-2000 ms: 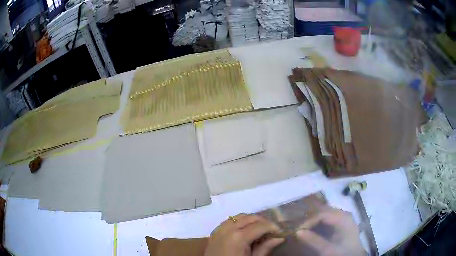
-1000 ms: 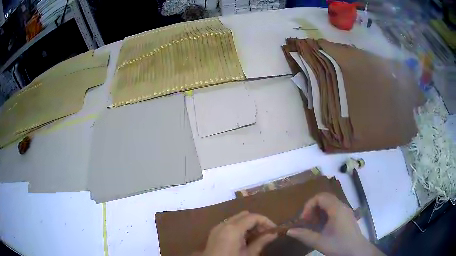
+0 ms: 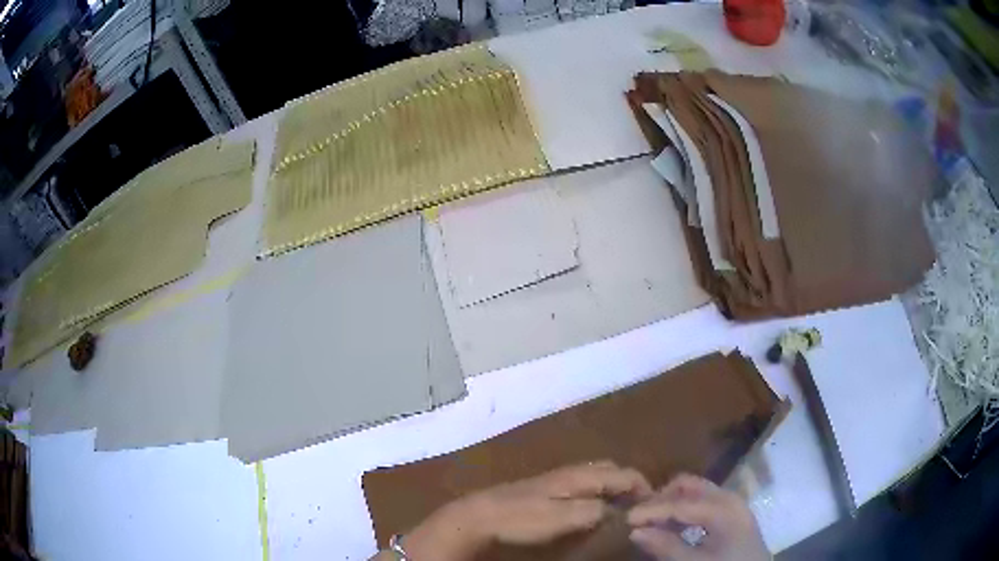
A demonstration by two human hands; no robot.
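A brown leather panel (image 3: 548,425) lies at the front of the table, its right end notched and layered. My left hand (image 3: 537,502) lies over the panel's near part, fingers pointing right. My right hand (image 3: 701,519) meets it fingertip to fingertip; both pinch the panel's near edge, though the fingers hide and blur the grip. A small shiny spot shows at my right fingers. The hammer (image 3: 824,433) lies to the right, pale head away from me. Part of a clear-wrapped slab (image 3: 756,474) shows beside the panel's right end.
A stack of brown panels (image 3: 849,197) with pale strips is at upper right, whitish shreds (image 3: 969,290) beyond it. Grey-white sheets (image 3: 340,340) lie mid-table. Yellow panels (image 3: 405,153), a small brown lump (image 3: 82,351) and a red container (image 3: 754,20) are farther back. Brown pieces (image 3: 13,493) show at far left.
The panel has shifted and now covers most of the slab that showed behind it. My left hand has flattened across the panel. The hands remain together; the camera view has tilted down.
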